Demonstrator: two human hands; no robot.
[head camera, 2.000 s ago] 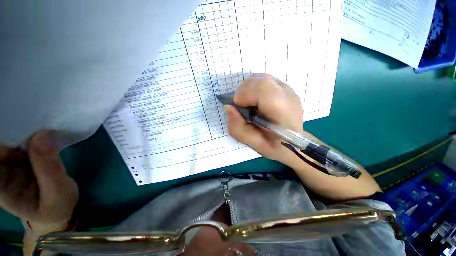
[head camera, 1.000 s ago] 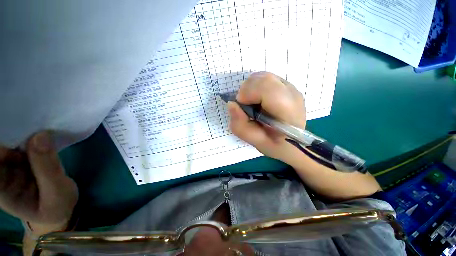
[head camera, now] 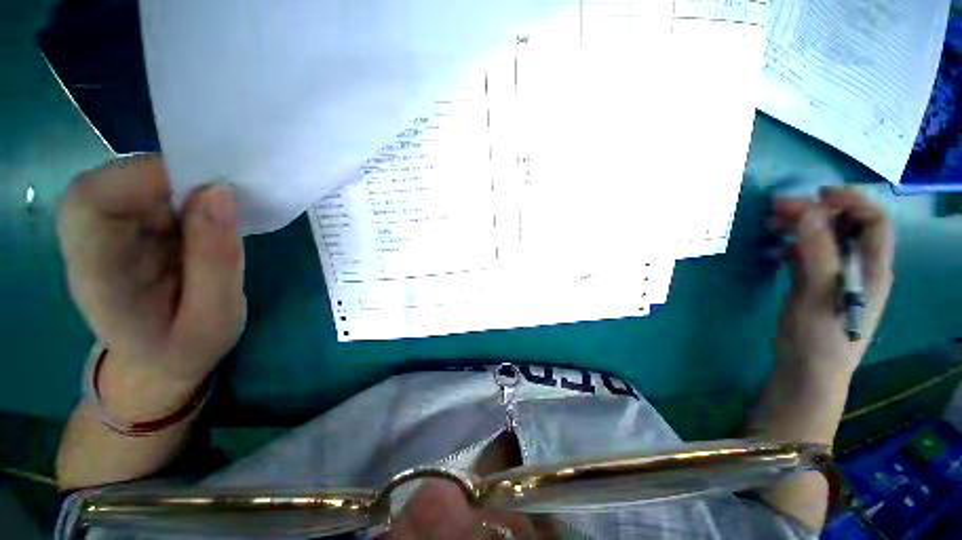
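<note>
A ruled table form (head camera: pixel 422 253) with punched holes along its edge lies on the green bench, much of it glaring white. My left hand (head camera: pixel 158 253) pinches the lower corner of a loose upper sheet (head camera: pixel 274 95) between thumb and fingers and holds it raised over the form's upper left part. My right hand (head camera: pixel 839 253) is off the form to the right, its fingers blurred. It holds a pen (head camera: pixel 852 290), whose end points towards me; the tip is not clear.
Another printed sheet (head camera: pixel 844 74) lies at the upper right beside a blue tray (head camera: pixel 939 142). A dark flat object (head camera: pixel 95 84) lies at the upper left. A blue bin (head camera: pixel 907 485) is low at the right. Glasses (head camera: pixel 633 480) cross the bottom of the view.
My right hand has left the form and moved right with the pen. My left hand and the raised sheet have shifted up and right in view. More of the form's lower edge shows.
</note>
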